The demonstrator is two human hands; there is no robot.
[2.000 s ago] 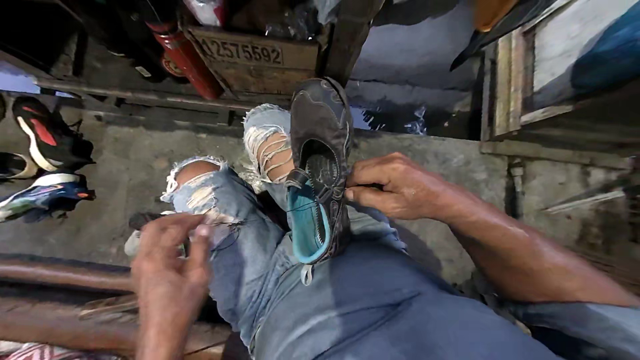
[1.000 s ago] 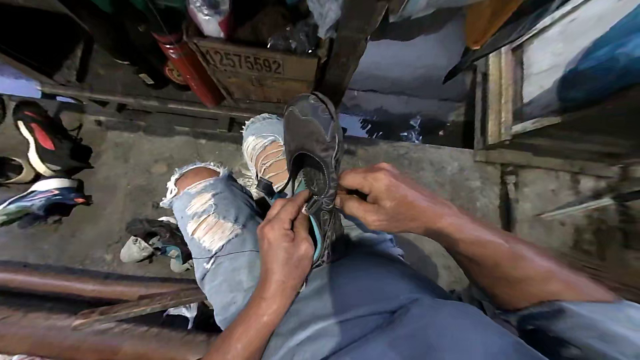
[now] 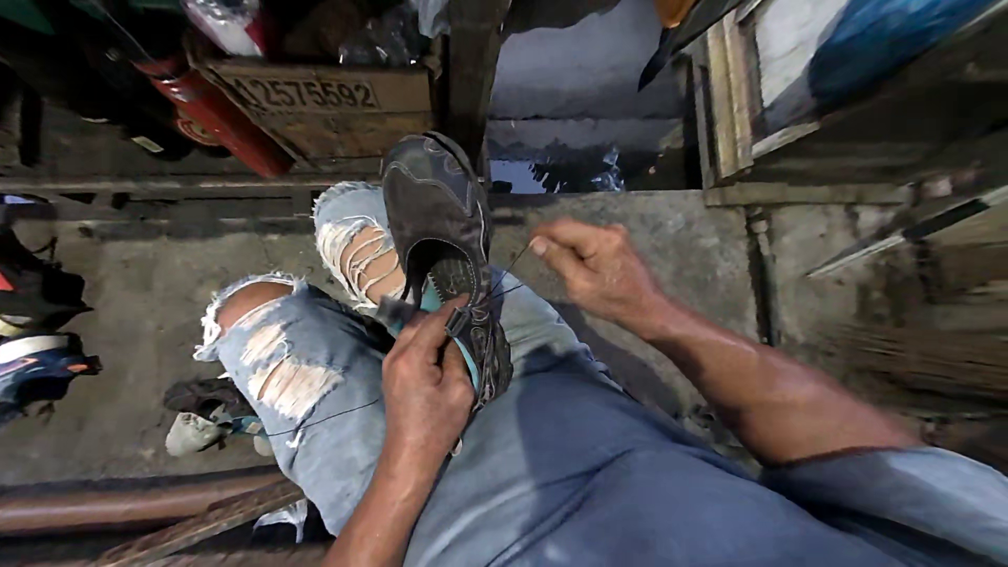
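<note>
A dark grey shoe [image 3: 433,197] with pale stitching and a turquoise lining rests on my lap, toe pointing away from me. My left hand [image 3: 429,362] grips its near part, fingers at the opening beside a small buckle. To the right of the shoe, my right hand [image 3: 591,264] pinches a thin dark thread [image 3: 516,258] that runs taut to the shoe's side. Another dark thread [image 3: 339,413] lies across the left leg of my torn jeans. Whether a needle is in my right fingers cannot be told.
Several shoes [image 3: 39,366] stand on the concrete floor at the left, and a dark and pale shoe [image 3: 197,425] lies by my knee. Ahead are a wooden crate [image 3: 339,118] bearing writing and a red cylinder [image 3: 220,118]. A wooden frame [image 3: 728,102] stands at the right.
My left hand was off the shoe two seconds ago and has since come onto it. My right hand, at the shoe's side one second ago, has moved away to the right with the thread.
</note>
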